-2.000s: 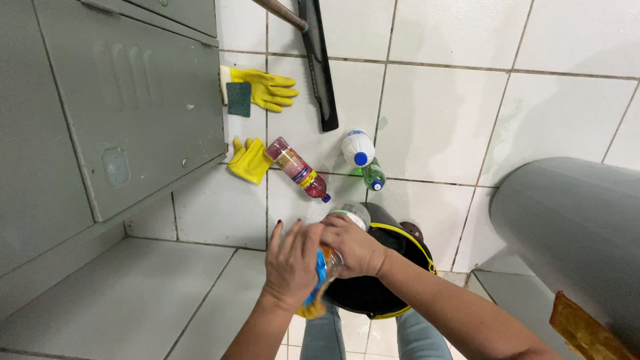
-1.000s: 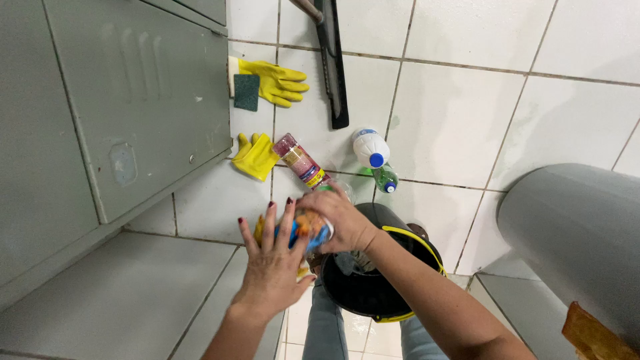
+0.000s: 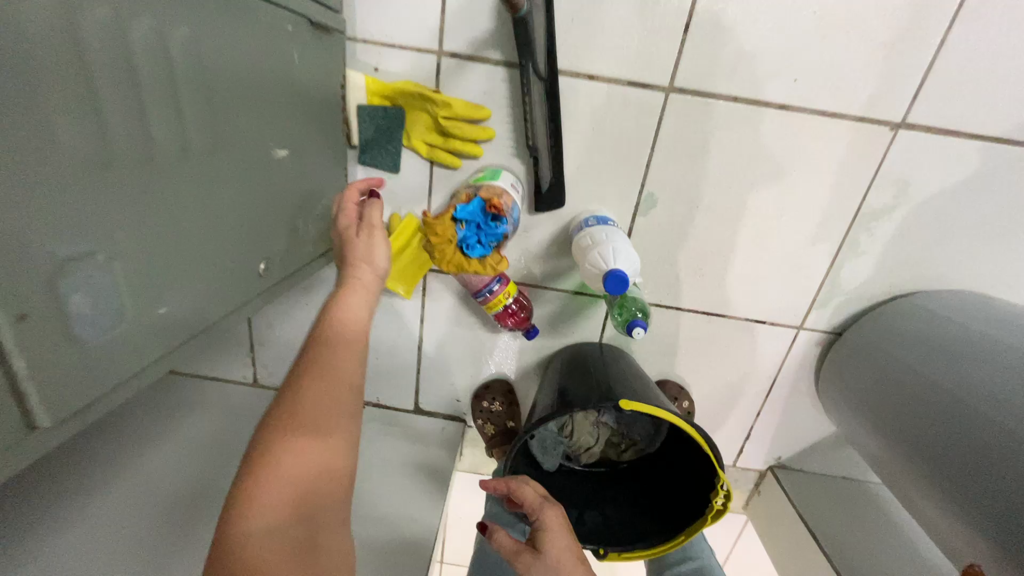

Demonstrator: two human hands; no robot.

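My left hand (image 3: 362, 236) is empty, reaching over the floor beside a folded yellow rubber glove (image 3: 409, 256). Fingers apart, my right hand (image 3: 532, 524) hovers empty at the near left rim of a black bucket (image 3: 552, 384) with a yellow handle; grey cloth (image 3: 596, 436) lies inside it. A clear plastic container (image 3: 509, 186) stands on the tiles, its mouth stuffed or covered with orange-brown and blue material (image 3: 480, 226). Partly hidden by it is a bottle of dark pink liquid (image 3: 512, 308). Near the bucket are a white bottle (image 3: 604, 252) and a green bottle (image 3: 628, 308), both blue-capped.
Another yellow glove (image 3: 440, 120) lies under a green scouring pad (image 3: 381, 138), beside a floor squeegee (image 3: 544, 104). A grey metal cabinet (image 3: 176, 160) borders the left, and a large grey cylinder (image 3: 928, 400) the right. My brown clogs (image 3: 496, 412) flank the bucket.
The container with the blue and orange-brown material, held in my hands earlier, now stands on the floor by the pink bottle. Both hands have let go and moved apart.
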